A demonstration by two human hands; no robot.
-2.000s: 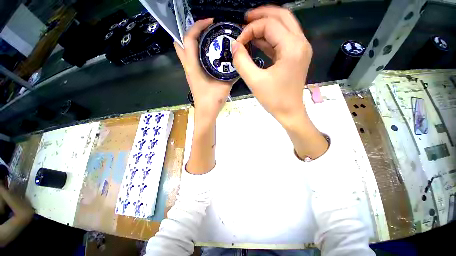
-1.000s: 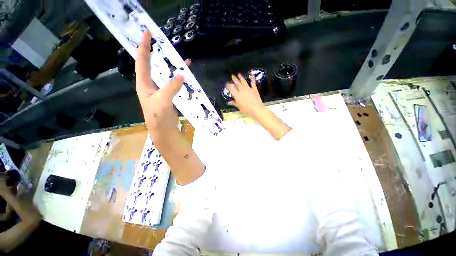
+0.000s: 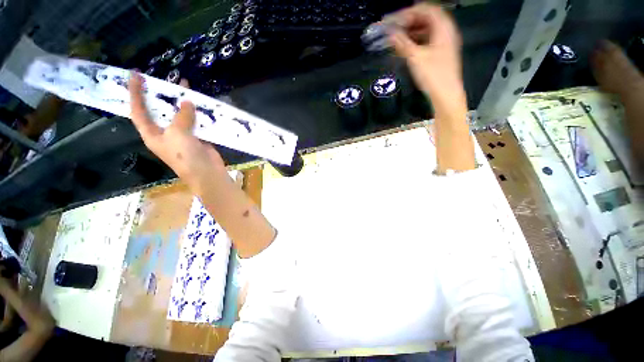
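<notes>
My left hand (image 3: 173, 134) holds a long white sticker strip (image 3: 240, 129) with dark figures, between thumb and fingers, above the belt and the bench's back edge. My right hand (image 3: 427, 53) is raised over the belt, its fingertips pinching a small pale blurred piece (image 3: 380, 34), possibly a sticker. Two black cylinder units, one (image 3: 350, 99) left of the other (image 3: 385, 89), stand upright on the belt with white and dark discs on top. Another black unit (image 3: 289, 167) shows partly under the strip's right end.
A stack of label sheets (image 3: 200, 261) lies left of the white work sheet (image 3: 381, 240). A black unit (image 3: 75, 274) lies at far left. Trays of units (image 3: 226, 42) stand beyond the belt (image 3: 318, 120). A perforated post (image 3: 519, 60) rises at right. Other people's arms show at both sides.
My right hand has moved up and right from the units on the belt and now pinches a small piece. My left hand has moved left, and the strip lies flatter.
</notes>
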